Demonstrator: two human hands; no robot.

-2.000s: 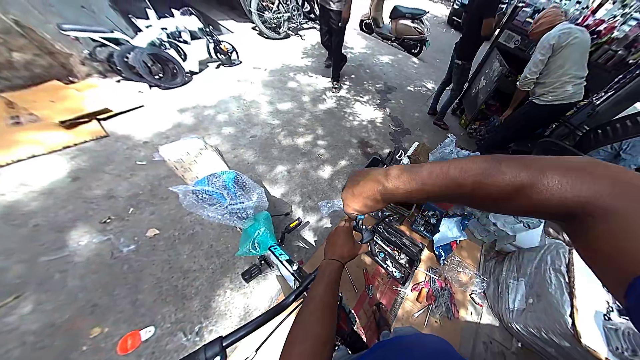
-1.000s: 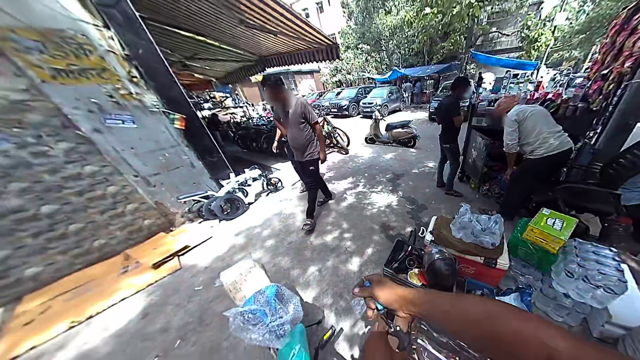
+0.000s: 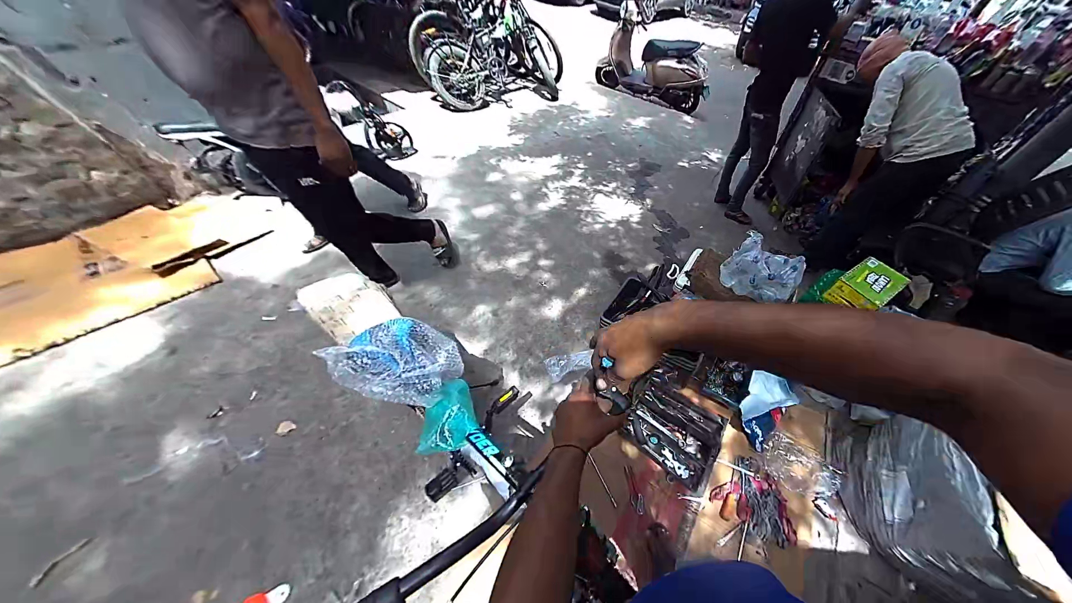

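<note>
My left hand [image 3: 586, 416] and my right hand [image 3: 632, 347] meet at the centre of the head view, both closed around a small dark part [image 3: 614, 397] that my fingers largely cover. Something small and blue shows between the right fingers. Below and left of my hands, a black bicycle handlebar [image 3: 469, 540] runs toward the bottom edge. The white bicycle frame [image 3: 488, 462] bears blue lettering, and a teal plastic bag [image 3: 448, 419] and blue bubble wrap [image 3: 398, 358] lie over its far part. A pedal [image 3: 441, 483] is beside it. Just right of my hands sits a tray of tools [image 3: 677, 429].
Several loose tools [image 3: 754, 507] lie on cardboard at the right, near clear plastic wrapping [image 3: 917, 494] and a green-yellow box [image 3: 867, 283]. A person walks at the upper left; two people stand at the upper right. Flat cardboard [image 3: 100, 276] lies left. A scooter [image 3: 657, 67] stands behind.
A person in a grey shirt, nearer to me now, has moved left. The view tilted up one second ago and is down again. My hands remain together at the part.
</note>
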